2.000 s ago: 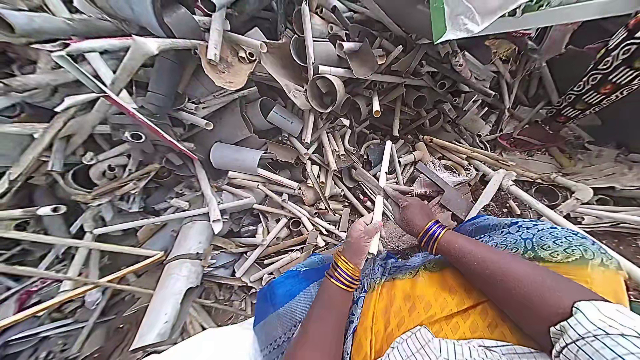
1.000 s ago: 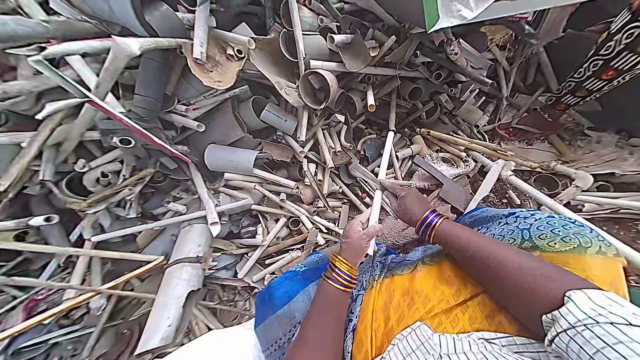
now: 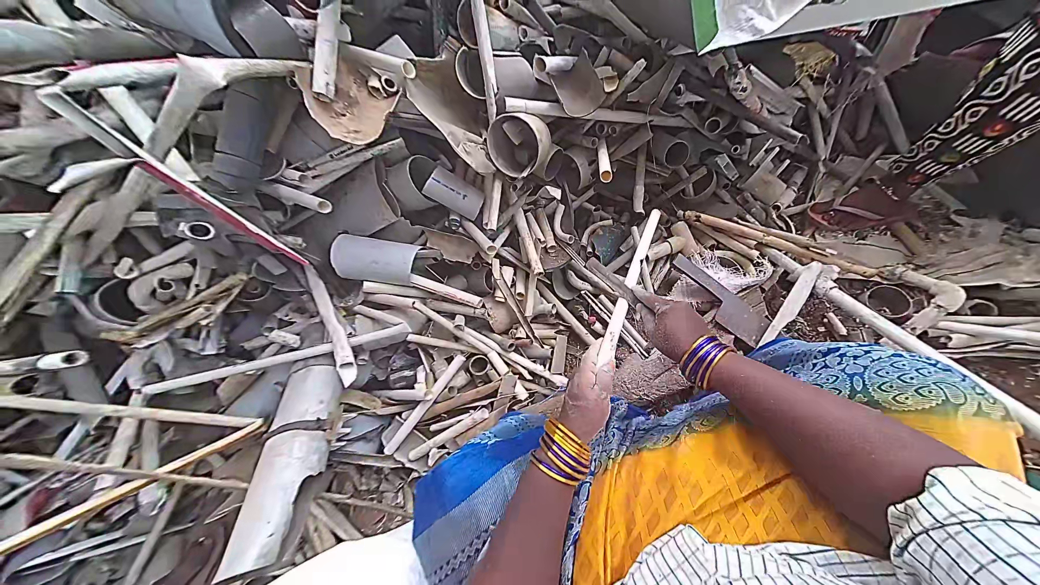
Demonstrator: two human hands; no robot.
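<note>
My left hand [image 3: 589, 388], with yellow and purple bangles, grips the lower end of a thin white plastic pipe [image 3: 636, 275] that slants up and to the right. Close on its right, my right hand [image 3: 670, 325] is closed on a flat, dark tool or strip [image 3: 611, 279], whose far end lies across the pipe; its exact kind cannot be told. A flat grey metal blade-like piece [image 3: 723, 299] lies just beyond my right wrist. Short cut pipe pieces [image 3: 463, 341] lie to the left of my hands.
Scrap plastic pipes surround me. A grey pipe section [image 3: 374, 257] and a wide split pipe [image 3: 284, 463] lie left, a round pipe ring [image 3: 518, 145] ahead. A long pipe [image 3: 910, 329] runs along the right. Patterned black cloth [image 3: 975, 114] and a white and green sheet [image 3: 743, 20] are at upper right.
</note>
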